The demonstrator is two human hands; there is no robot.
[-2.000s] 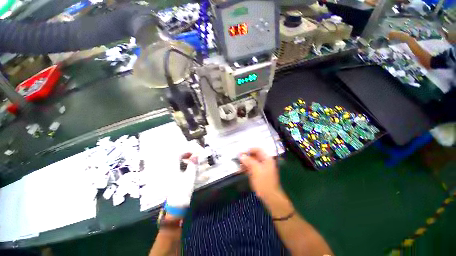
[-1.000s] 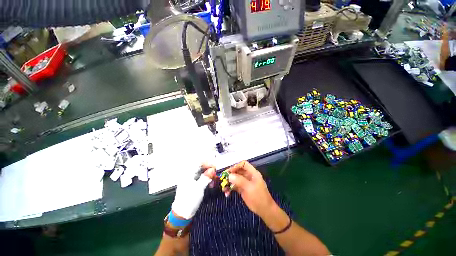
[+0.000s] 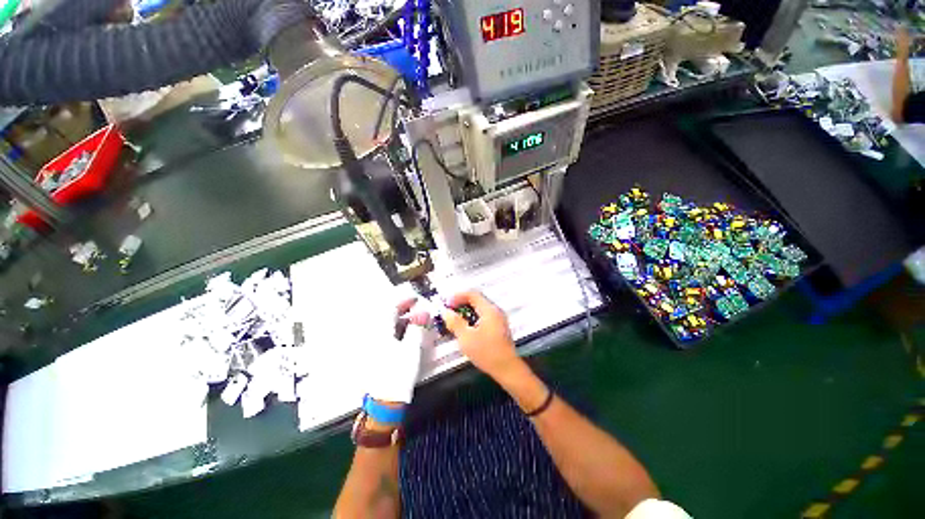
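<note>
My left hand (image 3: 408, 350), in a white glove, is below the soldering iron head (image 3: 390, 231), its bare fingertips pinching a small white housing (image 3: 427, 305). My bare right hand (image 3: 479, 329) is beside it, fingers closed around a small dark-looking circuit board (image 3: 467, 314), partly hidden by the fingers. Both hands meet just under the iron's tip. The soldering machine (image 3: 519, 147) stands behind them, showing green digits. The temperature controller (image 3: 527, 46) above shows red digits 419.
A heap of white housings (image 3: 243, 340) lies left on white sheets (image 3: 112, 405). A black tray (image 3: 634, 172) at right holds many circuit boards. Another black tray (image 3: 811, 182) is beside it. The fume hood (image 3: 294, 112) hangs left of the machine. A red bin (image 3: 76, 172) is beyond.
My hands have moved from near my body up and forward to beneath the iron tip, bringing the housing and board there. The green display has changed.
</note>
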